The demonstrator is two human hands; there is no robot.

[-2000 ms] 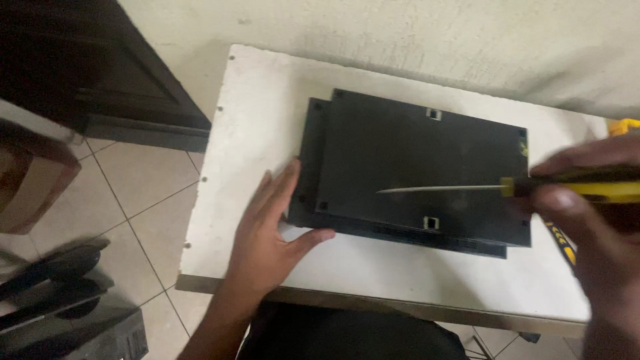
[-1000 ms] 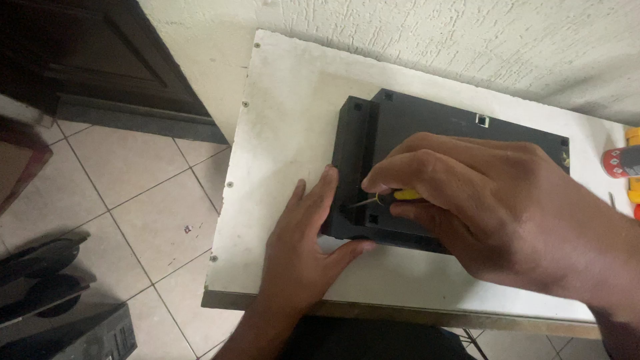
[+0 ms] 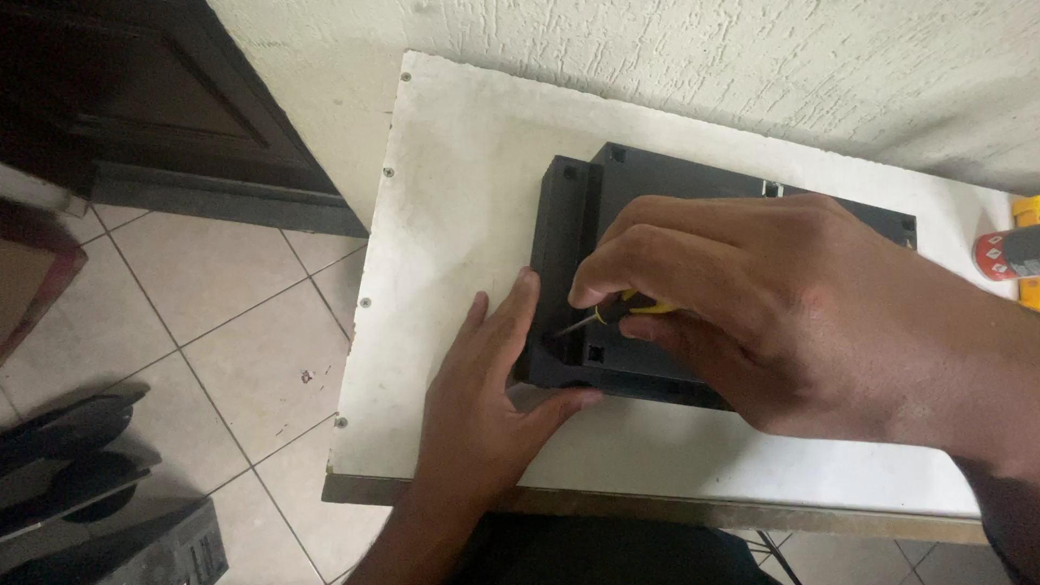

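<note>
A black plastic case [image 3: 682, 175] with a raised upper part and square corner recesses lies flat on the white board tabletop [image 3: 455, 179]. My right hand [image 3: 756, 309] is closed around a yellow and black screwdriver [image 3: 621, 307] above the case. The screwdriver's thin shaft points down and left, with its tip at the recess in the lower step near the case's front left corner. My left hand [image 3: 496, 382] braces that corner, fingers along the left side and thumb along the front edge; it does not wrap around the case. My right hand hides much of the case's middle.
At the right edge lie a red and grey can [image 3: 1003, 253] and yellow objects [image 3: 1028, 213]. A textured wall [image 3: 650, 57] runs behind the tabletop. Dark objects [image 3: 73, 455] stand on the tiled floor at lower left, below a dark wooden door [image 3: 154, 97].
Two seconds ago the screwdriver lay over the middle of the case, held from the right. My right hand has since moved left, bringing the tip to the front left corner. My left hand stays at the case.
</note>
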